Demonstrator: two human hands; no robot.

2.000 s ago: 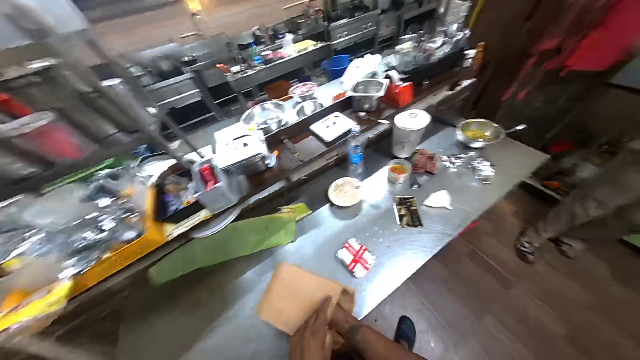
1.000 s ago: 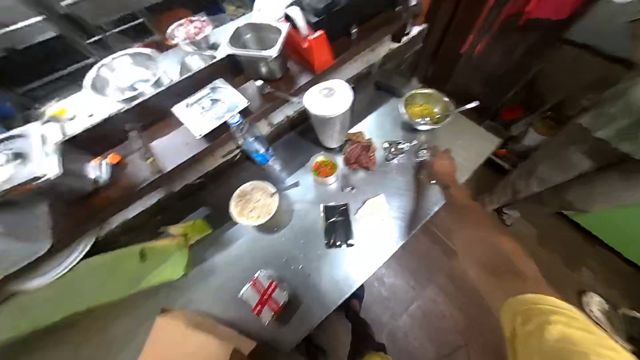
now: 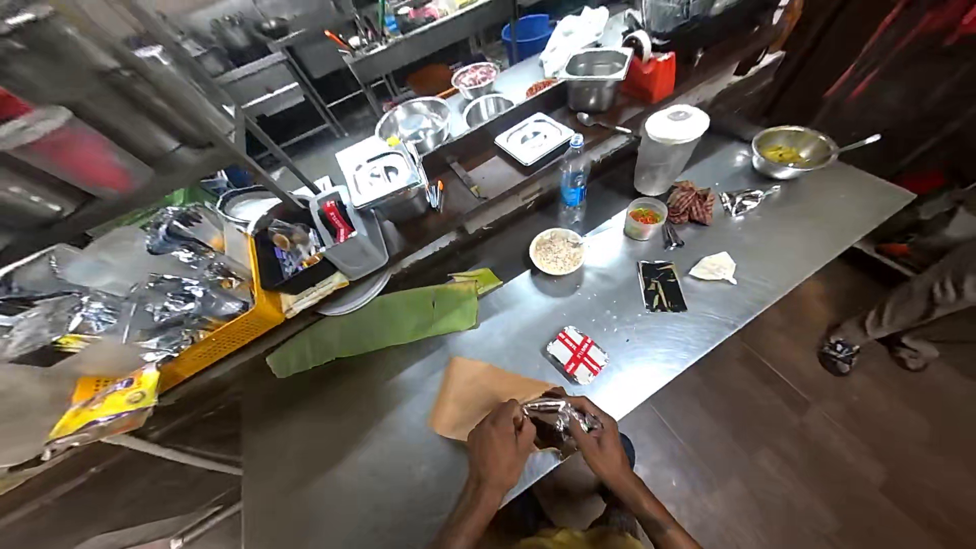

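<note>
A brown paper bag (image 3: 476, 389) lies at the near edge of the steel table (image 3: 343, 457). At its mouth, my left hand (image 3: 501, 444) grips one end of a crumpled silvery foil packet (image 3: 550, 412), and my right hand (image 3: 598, 442) grips the other end. What is inside the bag is hidden. Just beyond sits a foil container sealed with red tape (image 3: 579, 355). Farther off are a bowl of pale shredded food (image 3: 557, 252), a black packet (image 3: 662, 287) and a white napkin (image 3: 714, 268).
A banana leaf (image 3: 381, 324) lies along the back left. Behind the bowl stand a water bottle (image 3: 573, 183), a plastic jug (image 3: 667, 156) and a small tub (image 3: 644, 219). A steel bowl with a spoon (image 3: 793, 151) is at the far right. A yellow crate (image 3: 221, 343) is at left; a person's legs (image 3: 900, 305) are at right.
One second ago my right hand reached to the foil near the steel bowl; now it is back at the paper bag, with a foil packet between both hands. The view has shifted widely.
</note>
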